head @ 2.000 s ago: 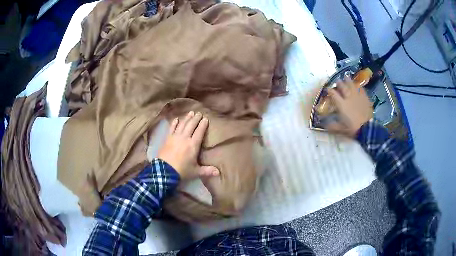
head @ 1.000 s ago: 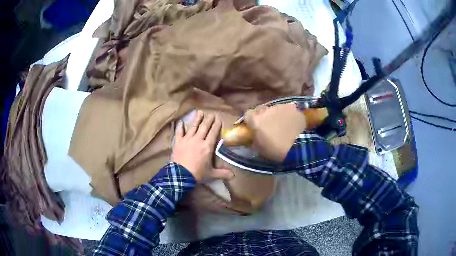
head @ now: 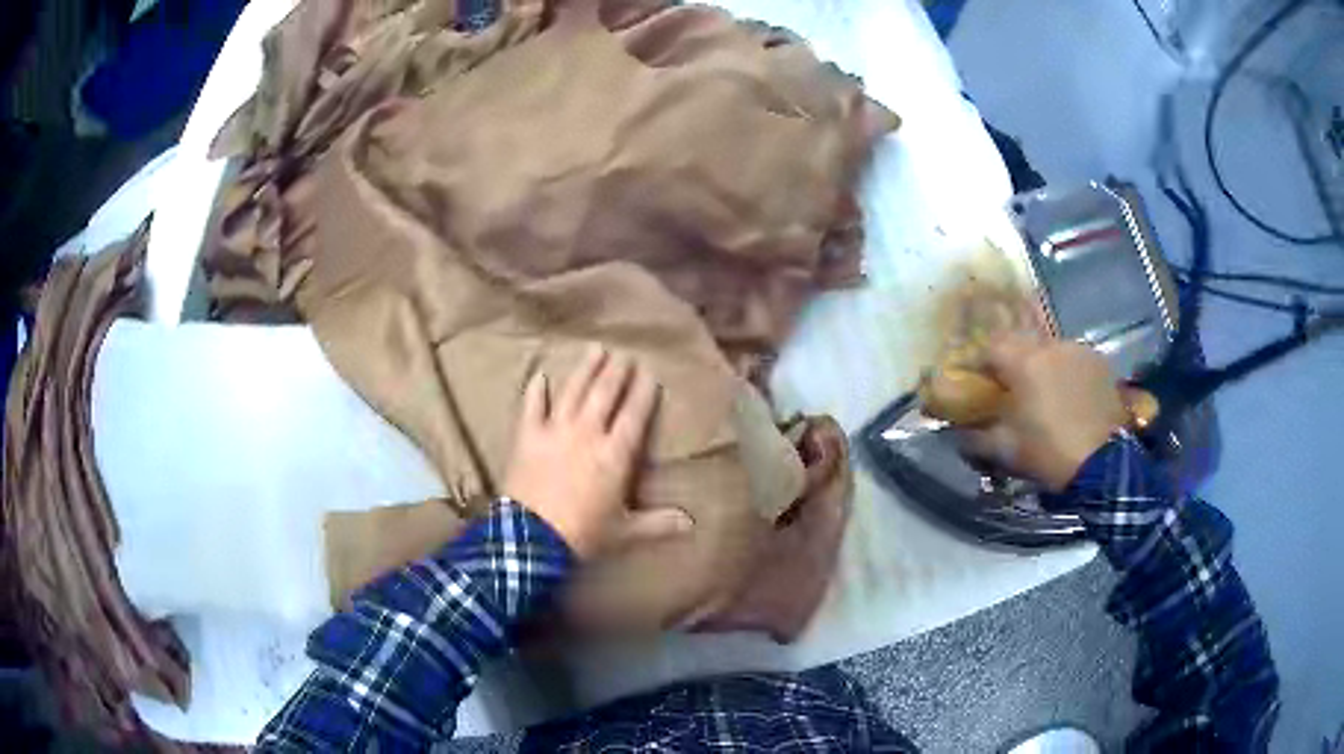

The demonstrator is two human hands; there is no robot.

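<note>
A brown garment piece [head: 590,317] lies over the white padded board, its near end folded and bunched at the right. My left hand [head: 582,457] lies flat on it, fingers spread, palm down. My right hand [head: 1054,405] is closed round the wooden handle of the steam iron [head: 966,486]. The iron is right of the garment piece, apart from it, over the white table cover near the iron rest. Its pointed tip faces left. The iron's rear is partly hidden by my hand and sleeve.
The metal iron rest [head: 1098,265] is at the right, beside a brown scorch stain. Dark hose and cables [head: 1253,361] run off to the right. Crumpled brown pieces [head: 258,221] lie at the far left. Long brown folds [head: 67,471] hang over the board's left end [head: 214,457].
The iron has moved off the garment piece to the right with my right hand. The garment piece has shifted right, baring more white board at the left. My left hand is still on it.
</note>
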